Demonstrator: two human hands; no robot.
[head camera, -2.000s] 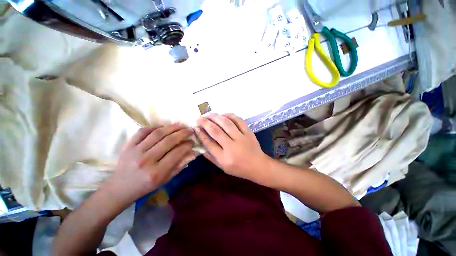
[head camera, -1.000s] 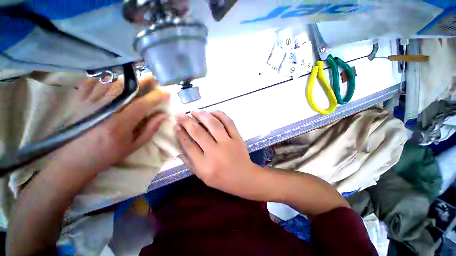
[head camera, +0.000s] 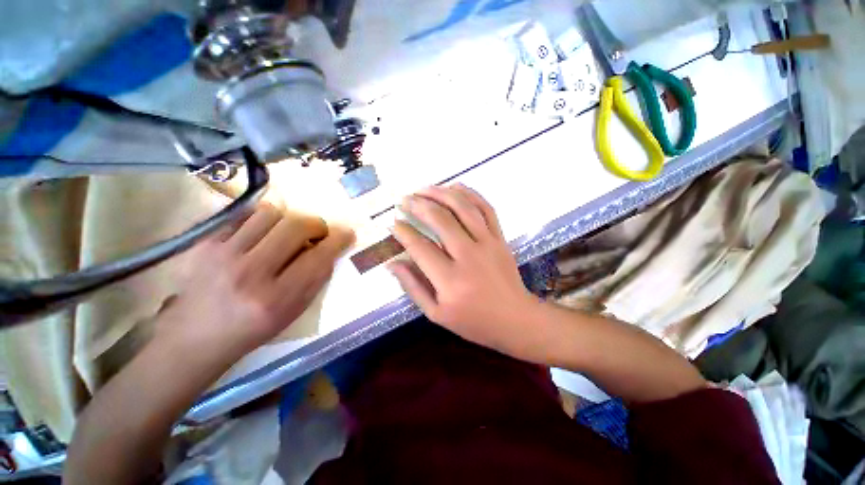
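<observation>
Beige cloth (head camera: 123, 284) lies on the left of the white machine table. My left hand (head camera: 270, 270) is on the cloth with its fingers bent and its fingertips by the presser area, gripping the cloth near its right edge. Part of the cloth is hidden under this hand. My right hand (head camera: 465, 260) rests palm down on the white table, thumb apart, with no cloth seen in it. Its fingertips are at a brown tab (head camera: 375, 256) on the table. The sewing machine head (head camera: 275, 109) is above and between the hands, and its needle is not clearly visible.
Scissors with yellow and green handles (head camera: 631, 133) lie right of the needle area. White printed labels (head camera: 550, 76) are behind them. A wooden-handled tool (head camera: 792, 44) is at far right. A ruler band (head camera: 654, 185) runs along the front edge. Beige garments (head camera: 707, 246) are heaped at right.
Two seconds ago both hands met on the cloth near the table edge. My left hand moved with the cloth toward the machine head. Since one second ago my right hand has moved off the cloth, and the view has shifted.
</observation>
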